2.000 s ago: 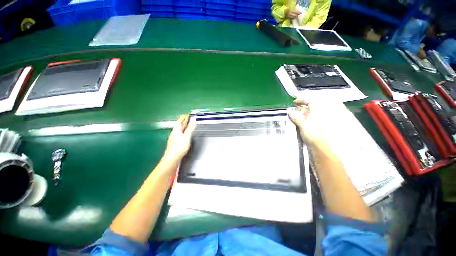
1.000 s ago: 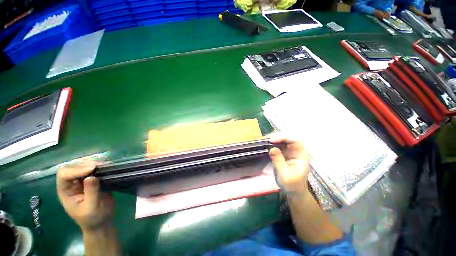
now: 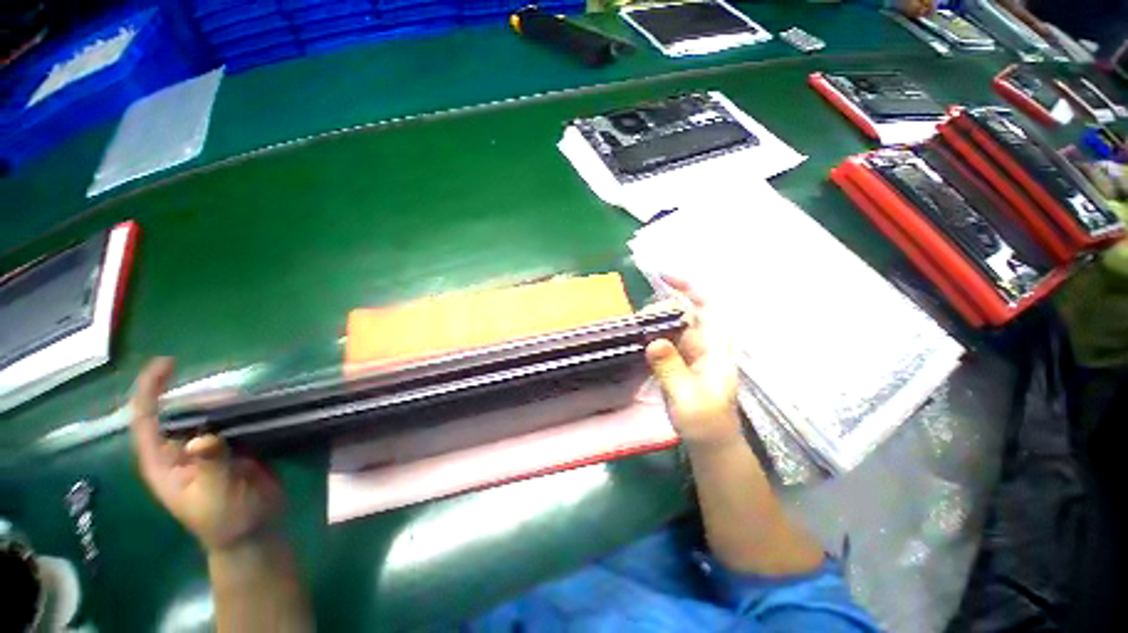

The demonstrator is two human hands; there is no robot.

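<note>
A closed laptop unit (image 3: 433, 386) is held tilted on edge, its long dark edge facing me, above the mat. My left hand (image 3: 204, 476) holds its left end, with the thumb below and the index finger raised beside the corner. My right hand (image 3: 695, 377) pinches its right end. Under it lie a red-orange foam sheet (image 3: 495, 313) and a white protective sheet (image 3: 371, 491) with a red edge at the front.
A stack of white sleeves (image 3: 792, 291) lies at my right. Behind it is an open laptop base (image 3: 674, 136). Red-padded open bases (image 3: 959, 223) stand at the right. A laptop (image 3: 56, 297) lies at the left, near a wristwatch (image 3: 82, 517). Blue crates (image 3: 322, 31) line the back.
The laptop, earlier flat on its sheet, was lifted and tilted on edge, uncovering the orange foam. Since then it has shifted slightly; my left index finger has lifted. The view has turned right.
</note>
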